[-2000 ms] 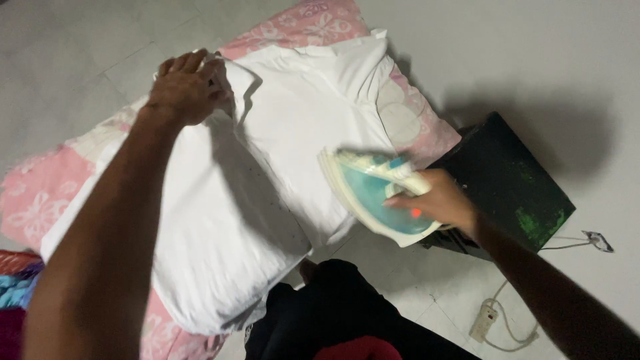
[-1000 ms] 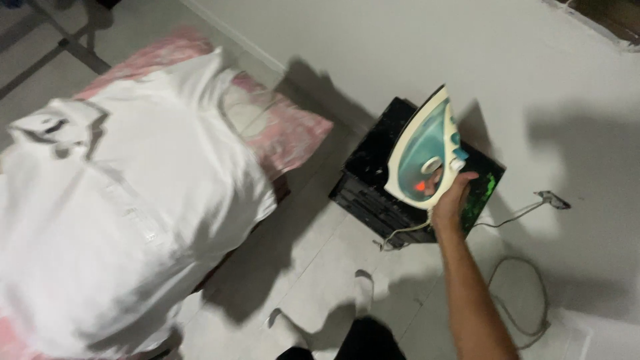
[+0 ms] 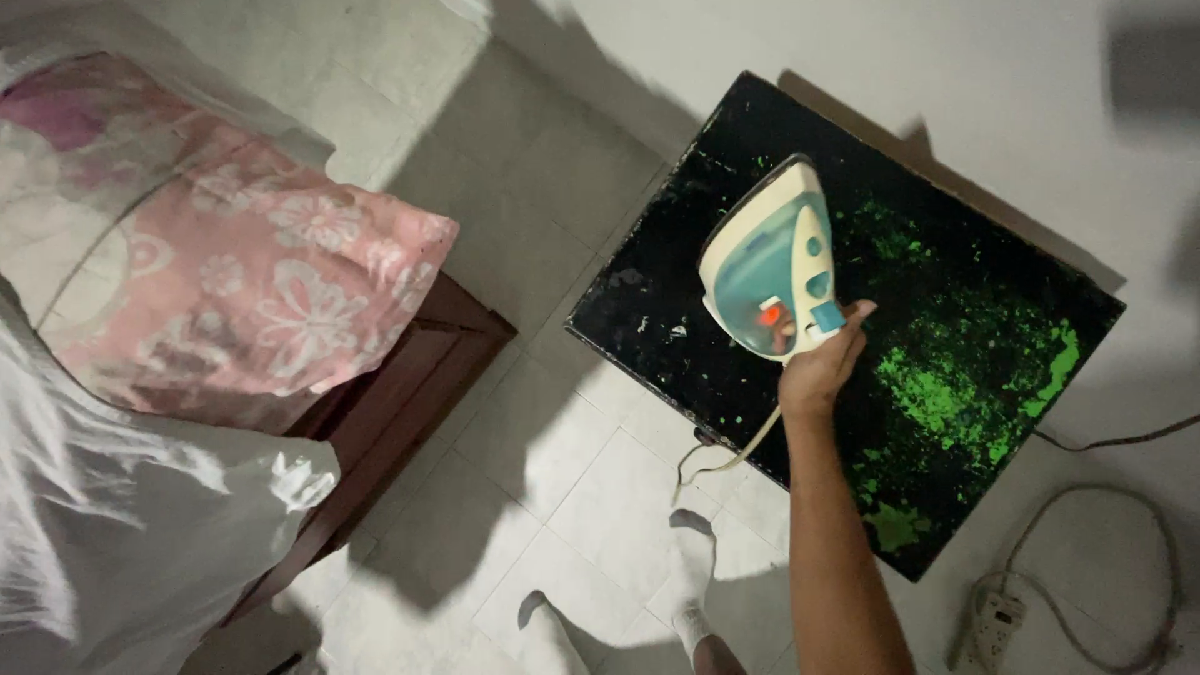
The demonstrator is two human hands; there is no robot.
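Note:
My right hand (image 3: 820, 375) grips the handle of a cream and teal clothes iron (image 3: 764, 267), whose small red light glows. The iron is over the black, green-speckled top of a box-like stand (image 3: 975, 281); whether it rests on the top, I cannot tell. Its cord hangs past the stand's near edge. At the left lies a white shirt (image 3: 141, 534) on a pink flowered cloth (image 3: 328, 291), spread over a reddish-brown wooden piece of furniture (image 3: 422, 384). My left hand is out of view.
A power strip (image 3: 996, 623) with a looped cord lies on the tiled floor (image 3: 553, 497) at the lower right. My feet in white socks (image 3: 692, 572) stand between the wooden furniture and the stand. A pale wall (image 3: 937, 75) runs behind the stand.
My left hand, on the white shirt two seconds ago, has left the view. My right hand has carried the iron from beside the shirt to over the black stand. The view has swung right.

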